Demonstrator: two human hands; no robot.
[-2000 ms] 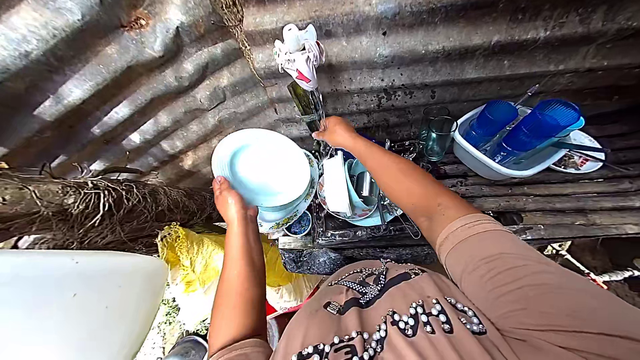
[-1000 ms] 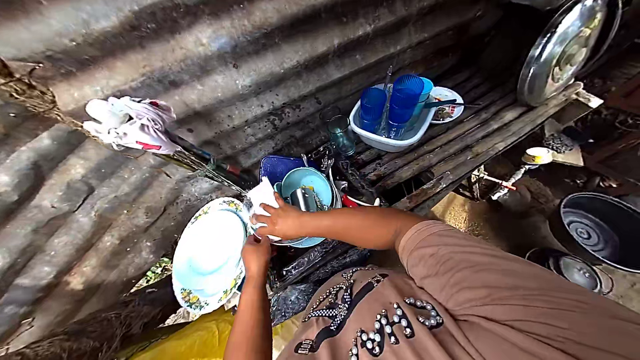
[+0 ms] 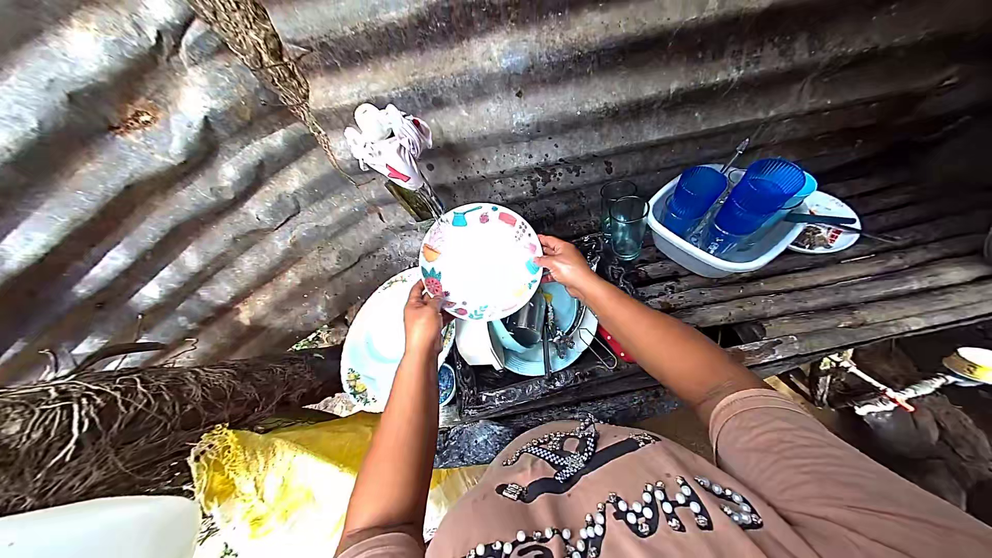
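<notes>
Between my two hands is a white plate (image 3: 482, 262) with a printed rim of coloured motifs, its face turned up toward me. My left hand (image 3: 425, 318) grips its lower left edge, and my right hand (image 3: 566, 265) grips its right edge. Below and left of it lies a large floral-rimmed plate (image 3: 372, 341). Partly hidden under the held plate are a light-blue bowl (image 3: 527, 358), a metal cup (image 3: 527, 322), a white container (image 3: 477, 343) and some cutlery. A small blue-filled tub (image 3: 446, 384) sits by my left forearm. Water near the cloth-topped pipe is hard to make out.
A white basin (image 3: 697, 260) with blue tumblers (image 3: 694, 194) and glass cups (image 3: 628, 225) stand on the wooden slats (image 3: 852, 298). A small plate (image 3: 841, 213) lies beyond. A cloth (image 3: 387, 143) tops a post against the corrugated metal wall (image 3: 527, 93). A yellow sack (image 3: 287, 480) lies below.
One second ago my hands were together over the bowl and white container; now they are apart, holding up the patterned plate. The view has swung back left.
</notes>
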